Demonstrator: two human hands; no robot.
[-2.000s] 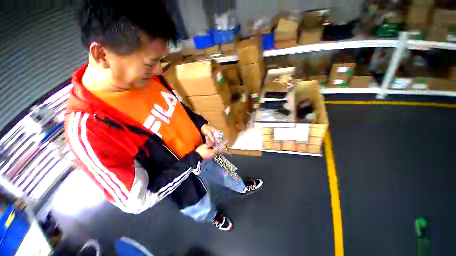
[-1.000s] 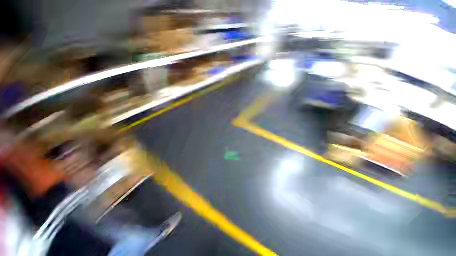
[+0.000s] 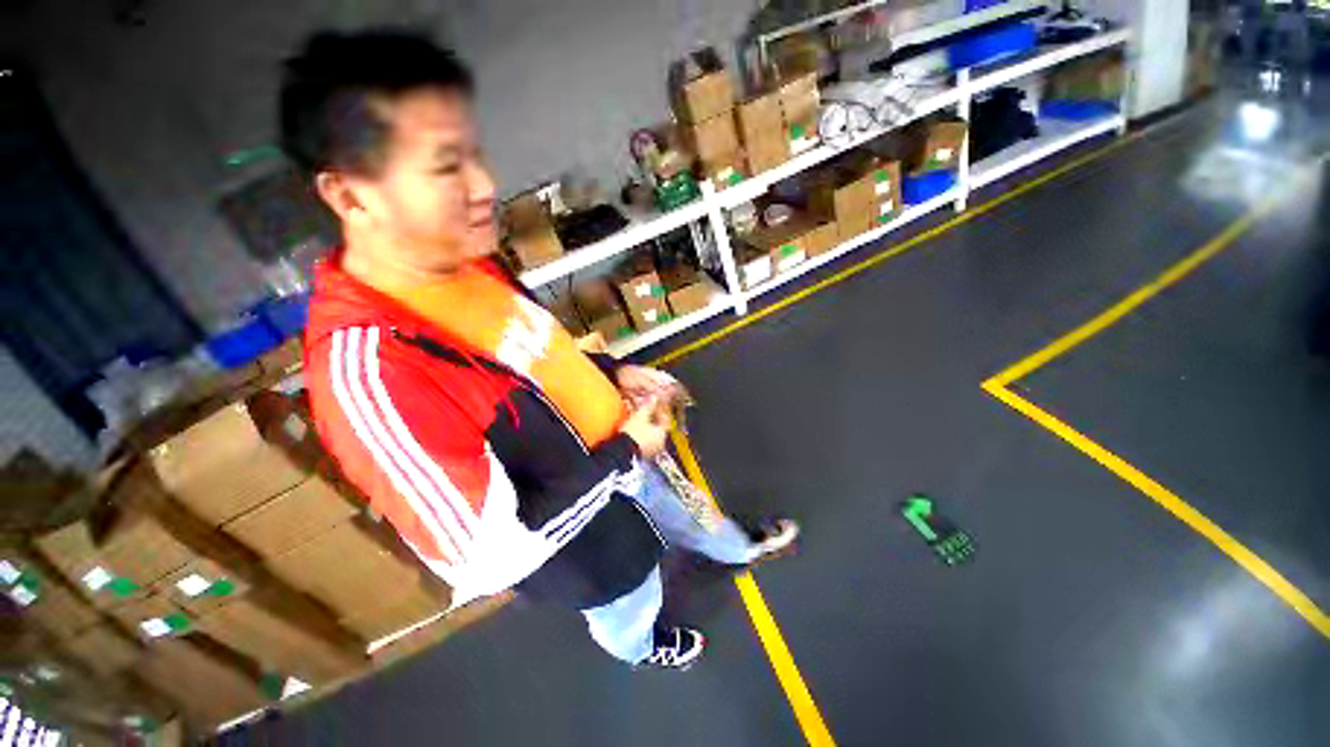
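Note:
Neither my left hand nor my right hand is in the picture. A person in a red, white and black jacket (image 3: 382, 423) stands in front of me, turned to the right. The person's two hands (image 3: 649, 409) are together at waist height. A mottled black-and-pale strap (image 3: 686, 489) hangs down from them in front of the jeans. The part of the strap inside the fingers is hidden.
Stacked brown cartons (image 3: 270, 533) with white and green labels stand at the left behind the person. White shelving (image 3: 715, 241) with cartons and blue bins runs along the wall. Yellow lines (image 3: 1109, 460) and a green mark (image 3: 934, 528) are on the dark floor.
The view swung right in a blur, then came back partway to the person. The person's head is now raised and faces right. The strap still hangs from the person's hands.

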